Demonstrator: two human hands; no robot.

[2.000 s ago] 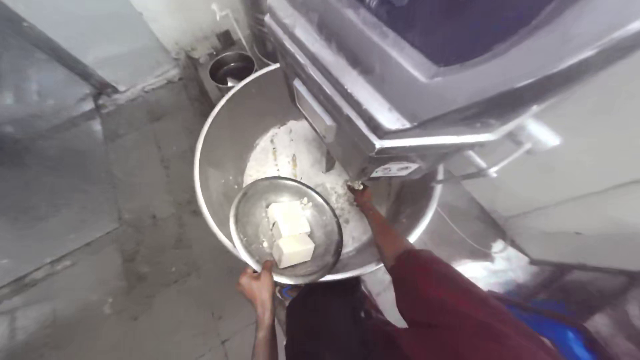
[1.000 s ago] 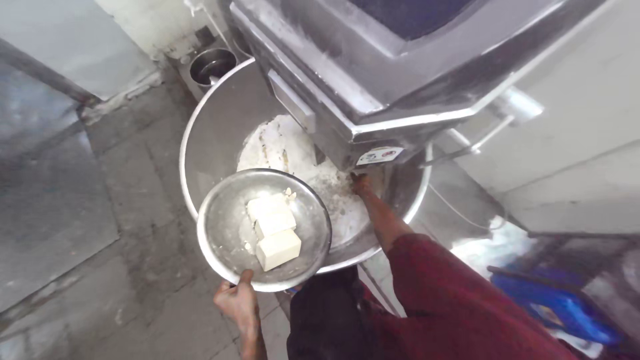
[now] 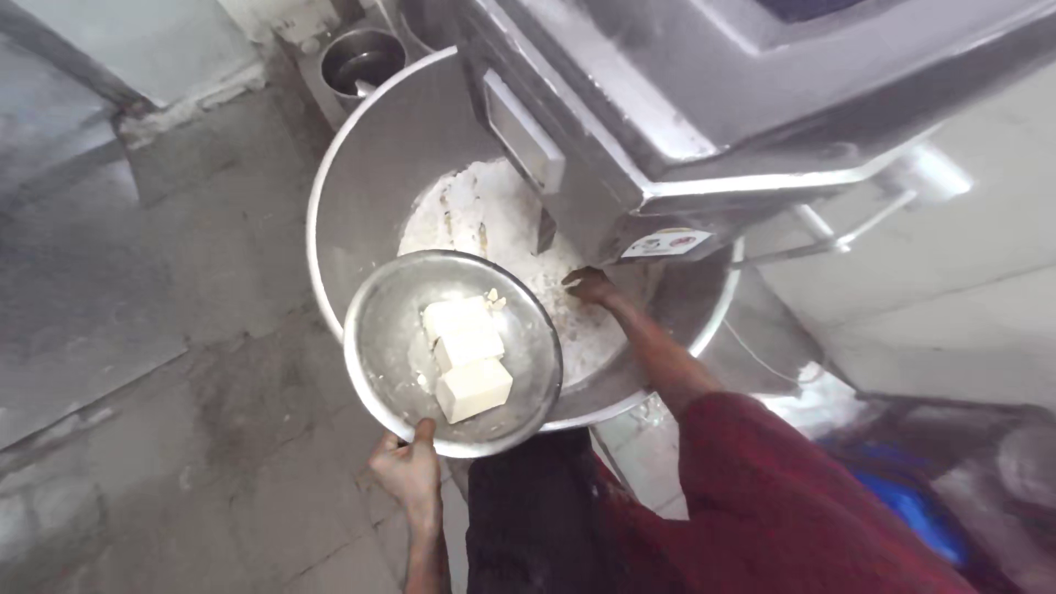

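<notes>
My left hand (image 3: 410, 470) grips the near rim of a round steel bowl (image 3: 375, 330), its thumb over the edge. Several pale blocks (image 3: 474, 389) that look like butter or another fat lie in the bowl with small crumbs. The bowl overlaps the near left rim of a large steel mixer bowl (image 3: 371, 165). White flour-like powder (image 3: 503, 210) with darker streaks and lumps covers the bottom of that mixer bowl. Down inside it, beneath the mixer head, my right hand (image 3: 590, 286) is over the powder with bent fingers; a small pale bit shows at the fingertips, and its grip is unclear.
The steel mixer head (image 3: 610, 124) overhangs the big bowl at the upper right. A metal bar (image 3: 825, 247) juts from its side. A small metal pot (image 3: 363, 66) stands behind the big bowl. Tiled floor (image 3: 247, 412) lies to the left, and a blue object (image 3: 912, 511) at the lower right.
The steel bowl has shifted left relative to the mixer bowl since the oldest frame, with my left hand still on its rim. My right hand stays low inside the mixer bowl.
</notes>
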